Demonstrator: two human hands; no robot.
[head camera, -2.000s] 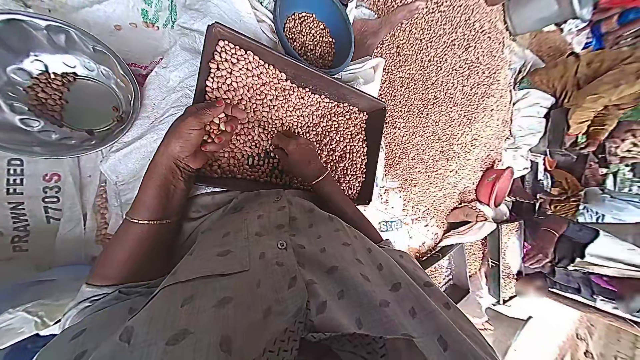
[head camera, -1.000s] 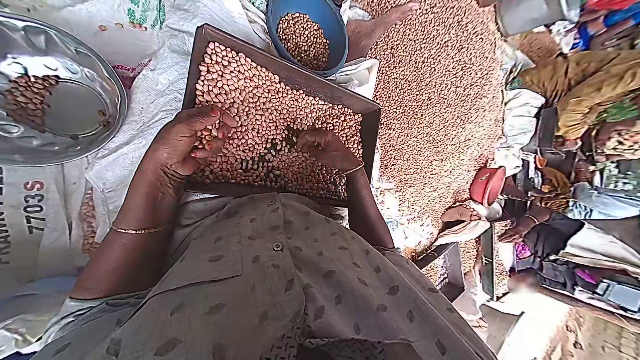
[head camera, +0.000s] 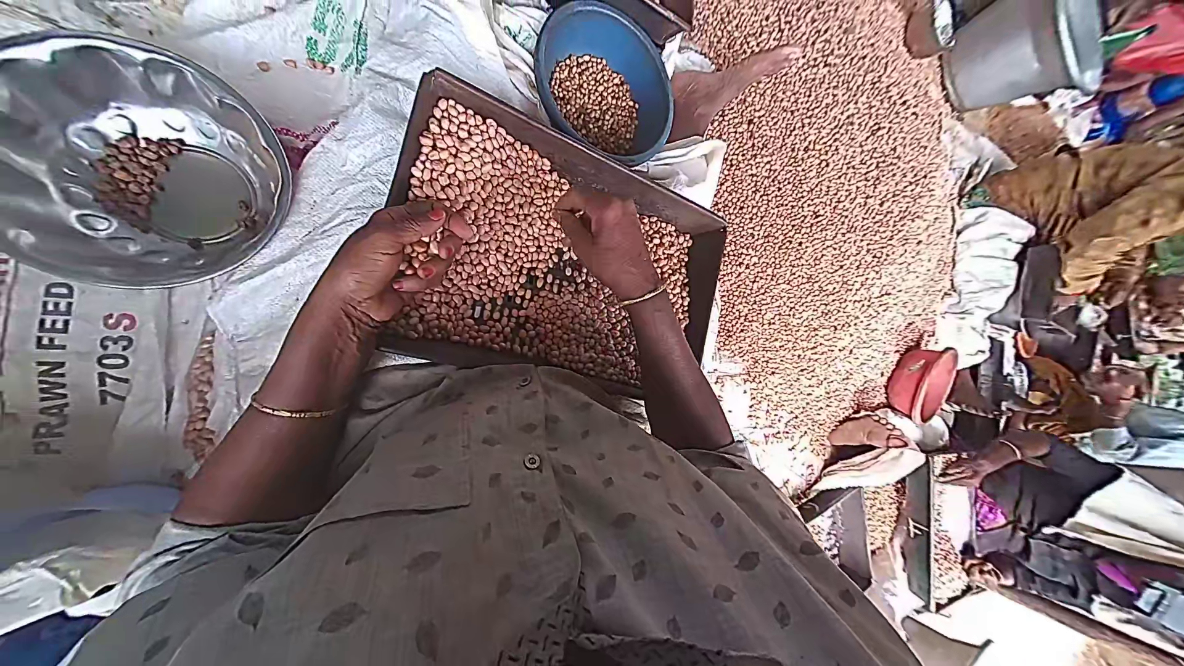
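Observation:
A dark shallow tray lies across my lap, filled with a layer of shelled peanuts. Over its left part is my left hand, palm up, with several peanuts held in its curled fingers. My right hand is over the right part of the tray, its fingers bent and their tips close together near the nuts; whether a nut is between them is hidden. Some dark bottom of the tray shows between the nuts nearer to me. Beyond the tray's far edge stands a blue bowl with more nuts.
A shiny metal basin with some darker nuts is at the left, on woven sacks. To the right spreads a large heap of peanuts, with a bare foot at its edge. A red bowl and other people sit farther right.
My right hand has moved away from me, from the nuts near the tray's lower middle toward its far edge. My left hand stays at the left part of the tray.

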